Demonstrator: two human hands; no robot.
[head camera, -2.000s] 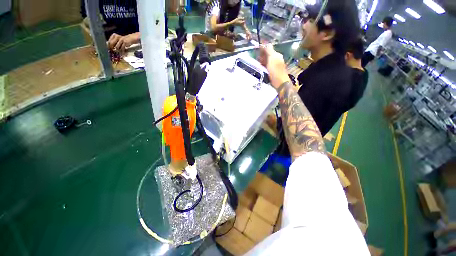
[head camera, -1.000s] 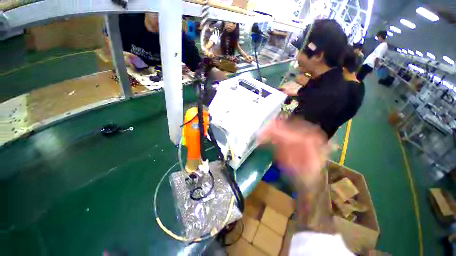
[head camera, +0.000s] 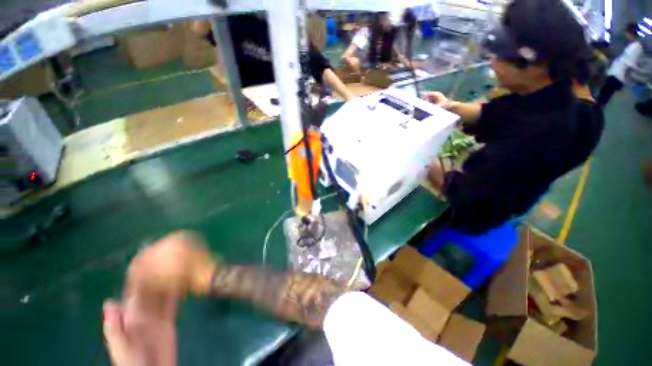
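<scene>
My right hand (head camera: 168, 264) is blurred over the green conveyor belt (head camera: 207, 211), its tattooed forearm reaching in from the lower right. My left hand (head camera: 125, 339) is partly visible at the bottom left, against or just below the right one; the bottom edge cuts it off. Blur hides the fingers and anything held. A small black unit (head camera: 245, 155) lies farther back on the belt. The orange screwdriver (head camera: 304, 168) hangs over a clear bag of silvery grey contents (head camera: 325, 246). A white box (head camera: 386, 146) stands behind it.
A person in black (head camera: 529, 136) sits at right beyond the white box. Open cartons (head camera: 561, 300) and a blue plastic thing (head camera: 475, 250) are below the belt edge. A white post (head camera: 284, 71) rises by the driver. Blurred dark pieces (head camera: 43, 225) lie far left.
My right hand has swung from over the white box, past the cartons, to the lower left. My left hand has come into view. The camera view has turned left.
</scene>
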